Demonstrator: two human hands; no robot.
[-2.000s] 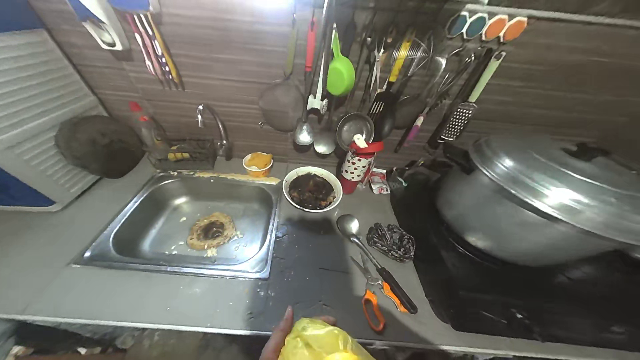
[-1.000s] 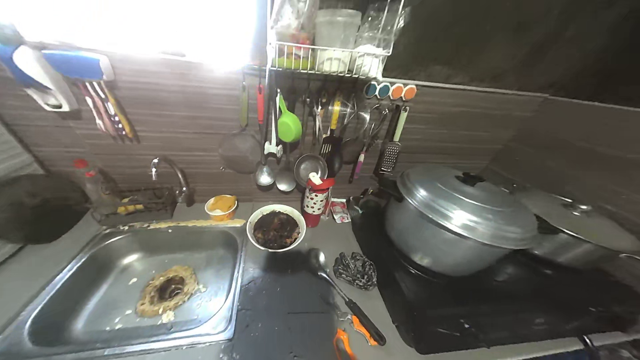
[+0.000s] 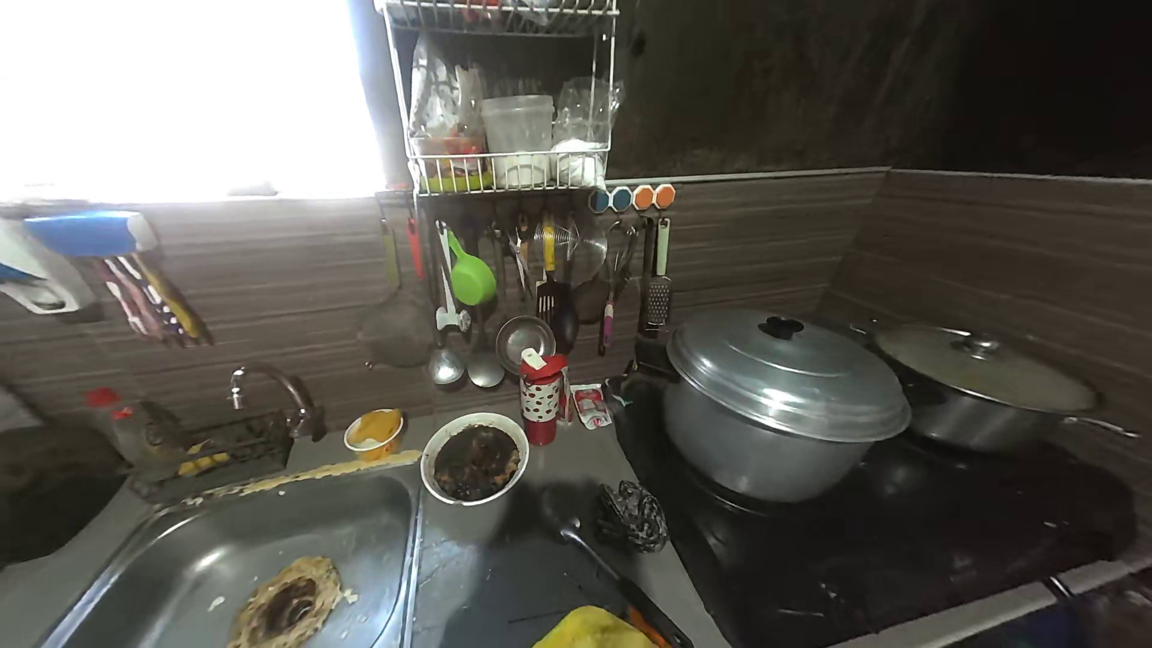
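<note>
Neither of my hands shows in the view of now. At the bottom edge a yellow object (image 3: 594,630) comes into view, perhaps a bag or cloth; what holds it is hidden. Behind it lies a ladle with a black handle (image 3: 621,580), and a bit of orange handle (image 3: 646,628) shows beside it. A crumpled black plastic bag (image 3: 634,516) rests right of the ladle. Farther back stand a white bowl of dark food (image 3: 475,457), a red spotted bottle (image 3: 541,400) and a small tub with orange contents (image 3: 374,432).
A steel sink (image 3: 360,540) with residue around its drain is at the lower left. A large lidded aluminium pot (image 3: 774,450) and a lidded pan (image 3: 981,387) stand on the black stove (image 3: 900,549). Utensils hang on the wall below a wire rack (image 3: 513,184).
The view has tilted up. The hand beside the yellow bag, seen two seconds ago at the bottom edge, is out of view. The scissors are now mostly hidden.
</note>
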